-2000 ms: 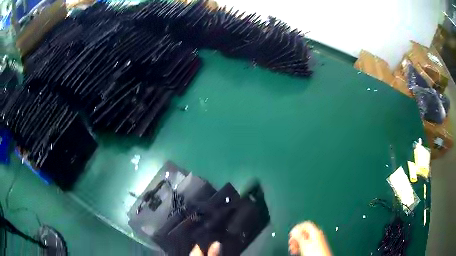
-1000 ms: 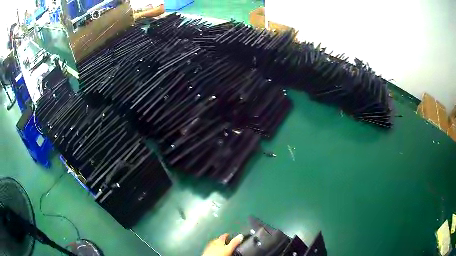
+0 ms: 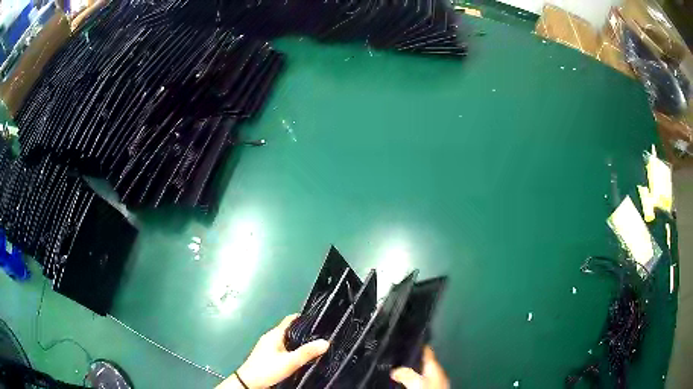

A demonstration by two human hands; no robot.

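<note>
Several black panels point(image 3: 365, 327) stand fanned and tilted at the bottom centre, with thin black cables between some of them. My left hand point(image 3: 281, 355) grips their left side, thumb across a panel's face. My right hand point(image 3: 425, 374) holds their lower right side and is partly cut off by the bottom edge. Their lower ends are out of the picture.
Long overlapping rows of black panels point(image 3: 144, 106) lean at the left and back. A tangled pile of black cables point(image 3: 624, 327) lies at the right, below a pale flat bag point(image 3: 634, 234). Brown cartons point(image 3: 570, 30) stand beyond the far right edge.
The bunch of panels has come up and into view, gathered and more upright between both hands. My right hand has come into view. The camera view has turned down and right.
</note>
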